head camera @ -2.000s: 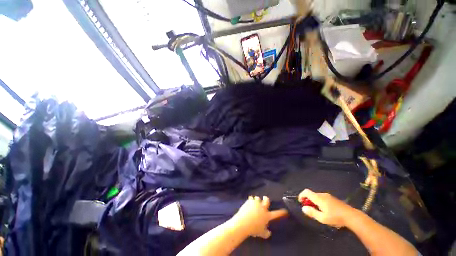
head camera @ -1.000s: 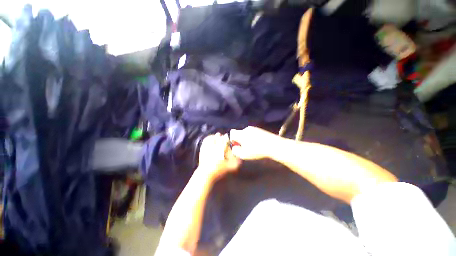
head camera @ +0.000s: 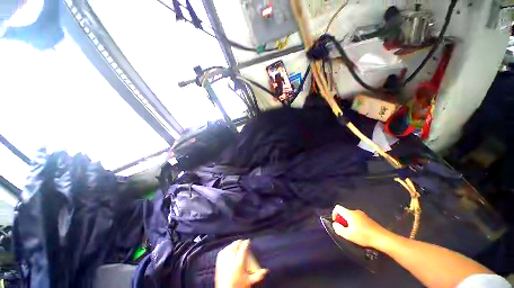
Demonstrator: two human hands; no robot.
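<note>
My right hand point(head camera: 356, 226) grips the red handle of the steam iron point(head camera: 337, 236), whose pointed tip faces up and left on the dark cloth at the right of centre. My left hand point(head camera: 238, 264) is at the bottom centre on the navy garment point(head camera: 293, 256); its thumb is spread from the fingers, and whether it pinches cloth cannot be told. The garment lies flat between my hands. The tan iron hose point(head camera: 360, 135) hangs from above and curls down behind my right wrist.
A navy garment pile point(head camera: 208, 205) lies at the back. A tall navy heap point(head camera: 62, 219) stands at far left by the window. The grey sleeve board point(head camera: 114, 275) shows at lower left. A phone point(head camera: 279, 81), a small box point(head camera: 375, 108) and red items point(head camera: 431, 101) are by the wall.
The view has swung back up toward the wall and window. My hands have moved apart; the right hand with the iron is now right of the left hand. The hose now hangs farther right.
</note>
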